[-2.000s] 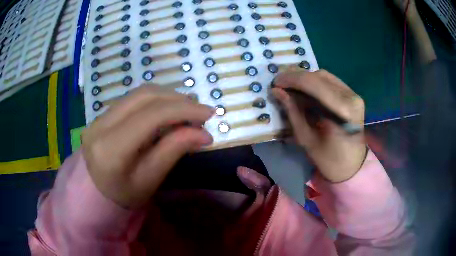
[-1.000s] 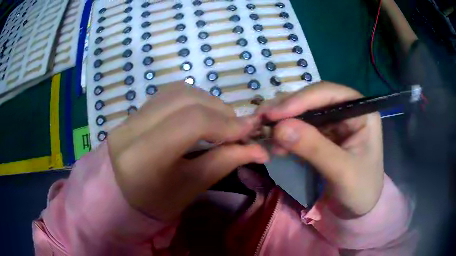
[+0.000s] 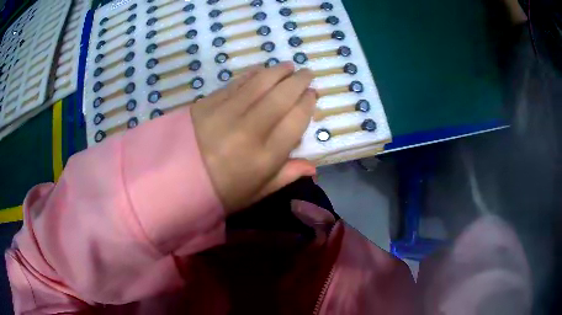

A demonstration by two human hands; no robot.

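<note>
A white foam tray [image 3: 385, 126] lies in front of me with columns of flex circuit assemblies, tan strips with a dark round end at each side. My left hand [image 3: 249, 132] lies palm down over its lower middle, hiding several assemblies. Its thumb is apart from the fingers, near the tray's front edge, and no held part shows. One assembly [image 3: 346, 131] at the front right corner has a bright left end. My right hand cannot be made out; only a blurred pink sleeve [image 3: 487, 264] shows at the lower right. The pen tool is not visible.
Other foam trays [image 3: 31, 61] overlap at the left. Yellow tape [image 3: 57, 138] and a blue stick-like strip lie beside the main tray. The green tabletop [image 3: 431, 61] shows at the right. Part of another person's arm [image 3: 516, 11] is at the top right.
My hands have separated; the right hand and the black pen tool have left the visible area. My left hand now lies flatter on the tray. The tray appears shifted left in view.
</note>
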